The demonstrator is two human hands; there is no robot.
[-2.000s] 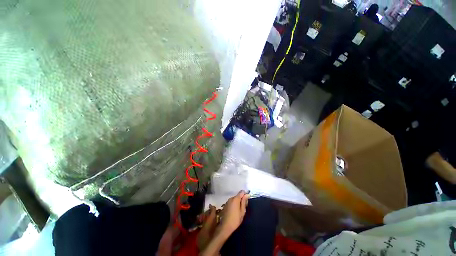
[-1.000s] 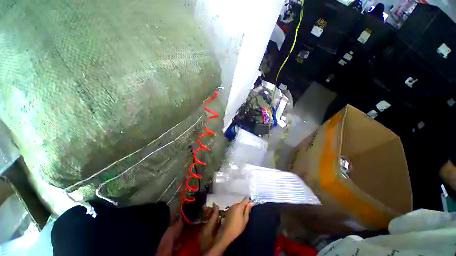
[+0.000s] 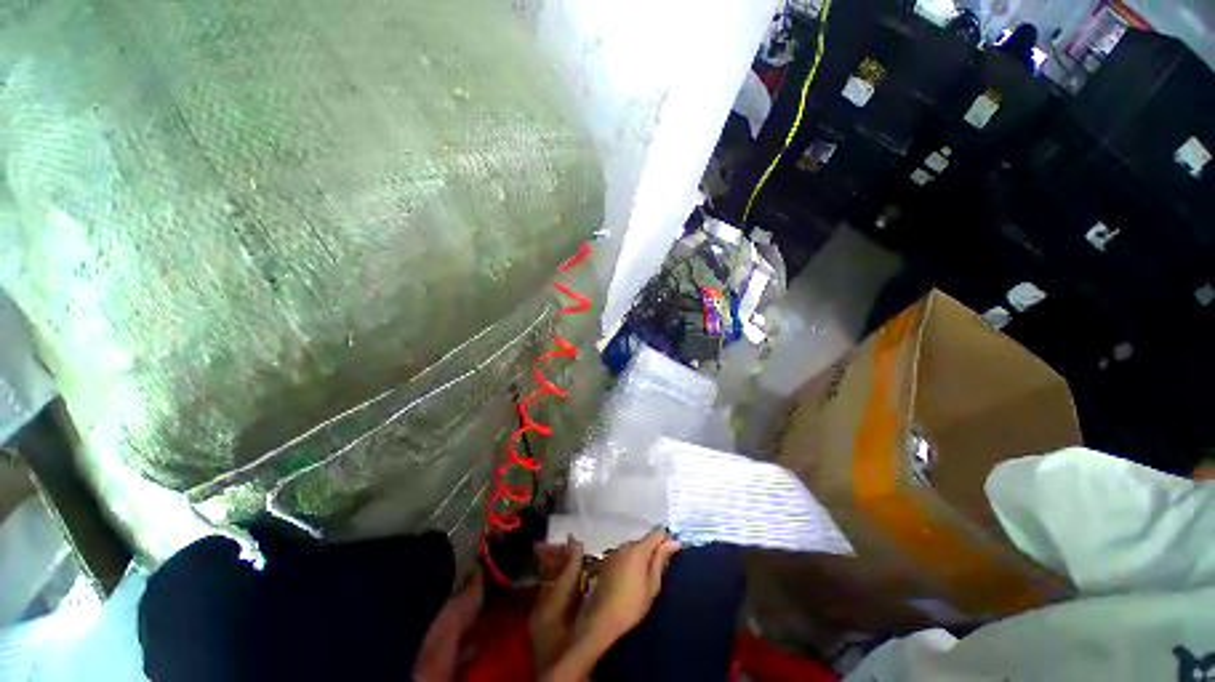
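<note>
A ribbed, whitish clear air-column bag [image 3: 753,500] lies across my right knee, its far end pointing towards the carton. My right hand [image 3: 629,586] pinches its near edge with thumb and fingers. My left hand [image 3: 560,593] is close beside it, curled around a small brass-coloured piece [image 3: 590,574], perhaps an air nozzle, mostly hidden by the fingers. More clear plastic [image 3: 633,433] lies beyond the hands. A red coiled air hose [image 3: 540,386] hangs down to just left of the hands.
A huge green woven sack [image 3: 307,240] with white cord fills the left. An open carton [image 3: 986,400] stands at right, with a person's pale sleeve [image 3: 1093,533] over its near side. Scraps [image 3: 713,300] lie by the white wall. Black boxes [image 3: 1013,200] are stacked behind.
The bag's ribs show more clearly than at first, and its far end has shifted slightly right. The other person's sleeve has come in over the carton's near side. My hands have barely moved.
</note>
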